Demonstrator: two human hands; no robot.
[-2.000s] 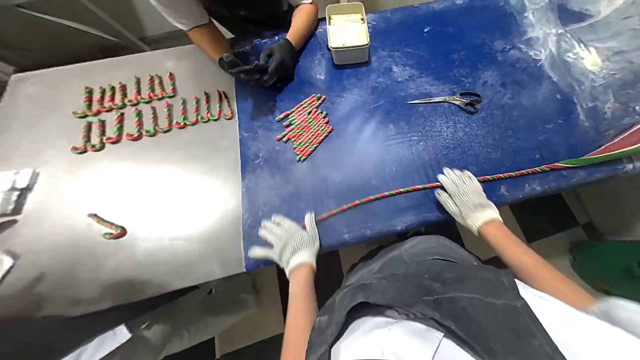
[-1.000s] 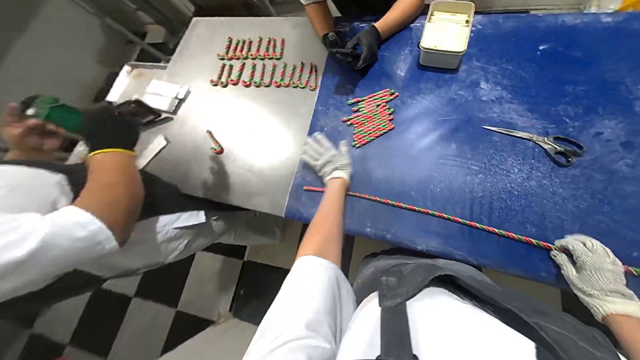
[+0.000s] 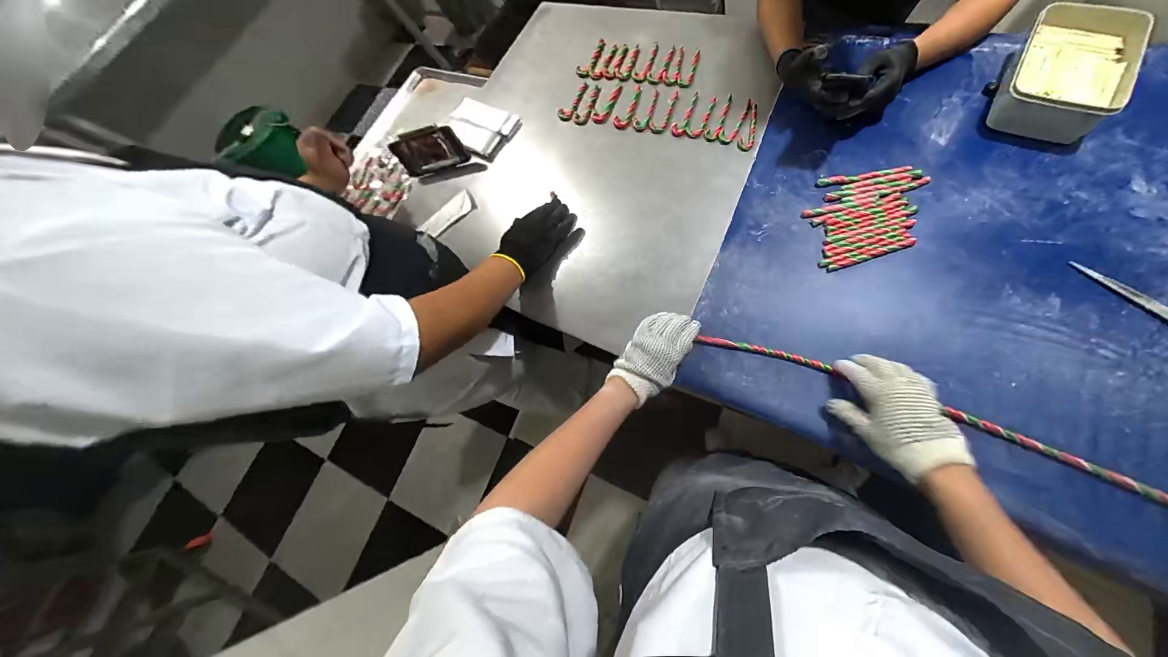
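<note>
A long, thin rope of twisted red and green candy [image 3: 1049, 448] runs along the near edge of the blue table. My left hand [image 3: 655, 354], in a white knitted glove, is closed around its left end at the seam with the metal table. Also gloved, my right hand [image 3: 899, 411] lies on the rope farther right, palm down, thumb apart from the fingers; whether it grips is unclear. Short straight striped candy sticks [image 3: 869, 217] lie in a pile beyond the rope. Scissors [image 3: 1121, 290] show only their blades at the right edge.
Two rows of candy canes [image 3: 656, 108] lie on the metal table [image 3: 630, 219]. A co-worker's black-gloved hand [image 3: 538, 235] rests there, near a dark phone-like device [image 3: 428, 151]. Across the table are another person's black-gloved hands [image 3: 849, 82]. A plastic tub [image 3: 1049, 114] of pale sticks stands back right.
My left hand, open beside the rope a second ago, has closed on its left end. My right hand has come closer to it. The co-worker's gloved hand has reached onto the metal table, hiding the lone cane.
</note>
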